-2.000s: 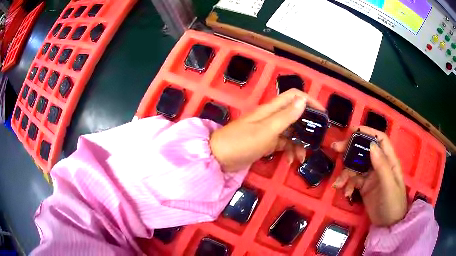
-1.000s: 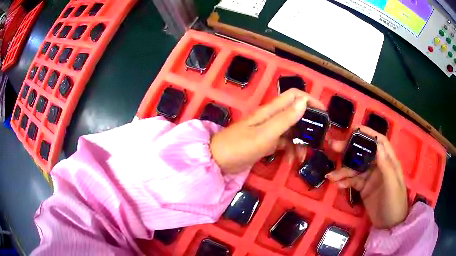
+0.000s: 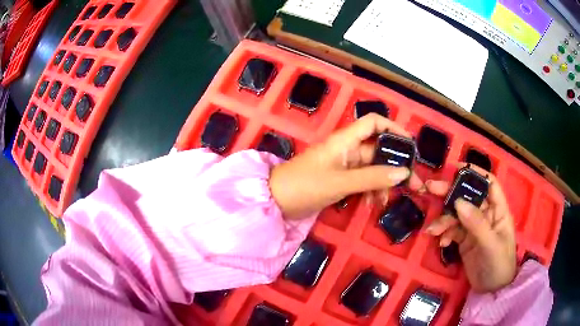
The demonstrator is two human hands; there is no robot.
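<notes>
My left hand (image 3: 340,169) holds a smartwatch (image 3: 395,151) with white text on its lit screen, the thumb lying on the screen's lower part. My right hand (image 3: 486,232) holds another smartwatch (image 3: 469,189), also lit with white text, its thumb on the lower screen. Both watches are face up above the red foam tray (image 3: 337,251). A dark watch (image 3: 402,218) lies tilted in a pocket below and between the hands. Other watches, such as one with a glossy screen (image 3: 306,262), sit in the pockets. My forearm hides part of the tray.
A second red tray of watches (image 3: 117,83) lies at the left. Behind the main tray are a wood-edged strip (image 3: 381,73), white paper (image 3: 423,54), a small printed card (image 3: 316,9), a thin black pen (image 3: 516,92) and a panel with coloured buttons (image 3: 547,57). A post stands at the back.
My left thumb has moved down from the upper edge onto its watch's screen. My right thumb has moved onto the lower screen of its watch, which has shifted slightly right. The blue marks on both screens are gone.
</notes>
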